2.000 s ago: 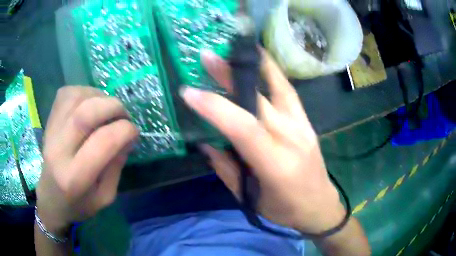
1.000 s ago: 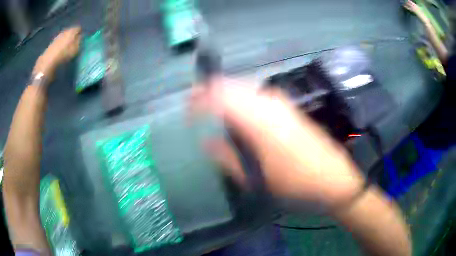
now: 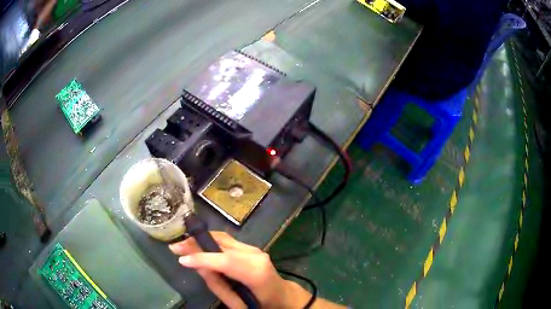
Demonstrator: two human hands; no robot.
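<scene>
My right hand [image 3: 232,268] is shut on the black soldering iron [image 3: 204,236], held like a pen at the bottom centre. The iron's front end is at the right rim of the whitish dross pot [image 3: 132,212], which holds grey metal scraps. The tip itself is hard to make out. The yellow-brown cleaning sponge [image 3: 246,202], with a pale worn centre, lies in its tray right of the pot. A green circuit board [image 3: 72,282] lies on the translucent mat [image 3: 130,264] at the lower left, partly cut off by the picture's edge. My left hand is not in view.
The black soldering station [image 3: 266,108] with a red light stands beyond the sponge. Its cables [image 3: 338,151] hang over the bench edge. Another green board [image 3: 78,105] lies at far left, near a long dark rail [image 3: 23,181]. A blue stool [image 3: 417,130] and a dark-clothed person [image 3: 450,48] are at right.
The view has swung right. My right hand has come with the iron from above the mat to the pot. My left hand, earlier reaching to a far board, has left the picture.
</scene>
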